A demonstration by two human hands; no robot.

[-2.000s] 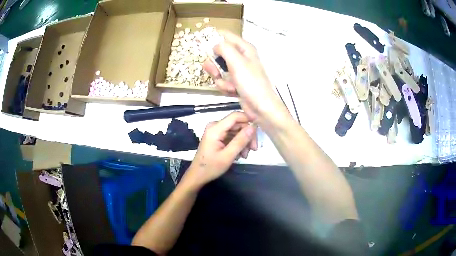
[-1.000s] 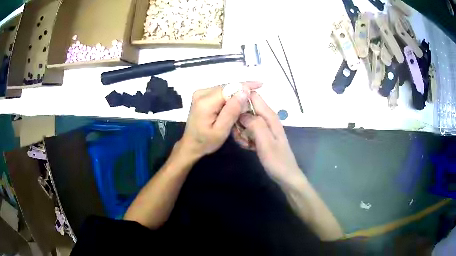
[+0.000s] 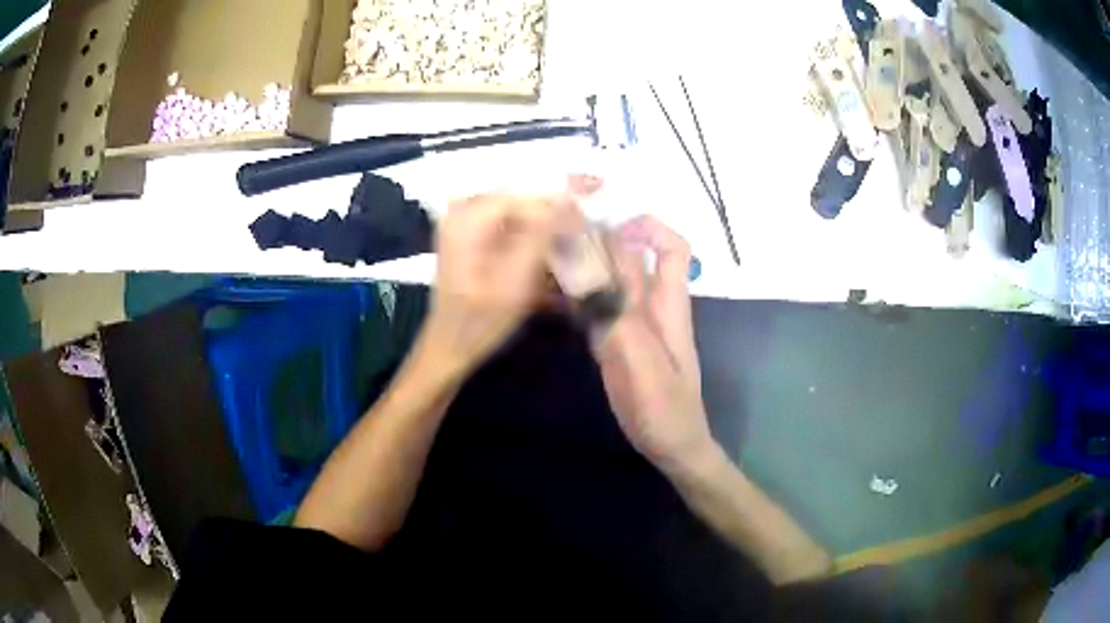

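Observation:
My left hand (image 3: pixel 487 262), blurred, grips a beige elongated housing (image 3: pixel 584 265) at the bench's front edge. The housing's dark lower end lies over my right hand (image 3: pixel 645 347). The right hand's fingers are curled beside the piece; whether they grip it cannot be told. Heaped beige caps (image 3: pixel 444 43) fill part of one cardboard tray. Pink caps (image 3: pixel 219 116) lie in the tray to its left. A mixed pile of beige, black and pink housings (image 3: pixel 931 110) lies at the right.
The hammer (image 3: pixel 335 162) lies behind a clump of black pads (image 3: pixel 359 222). Two thin dark prongs (image 3: pixel 706 164) lie right of the hammer head. A teal dot (image 3: pixel 694 268) is by my right fingers. A blue stool (image 3: pixel 268 402) and an open carton (image 3: pixel 61 450) stand at left below the bench.
My hands came together at the front edge from the cap tray side. Since one second ago the housing shows more between them, and my right fingers have opened a little and risen.

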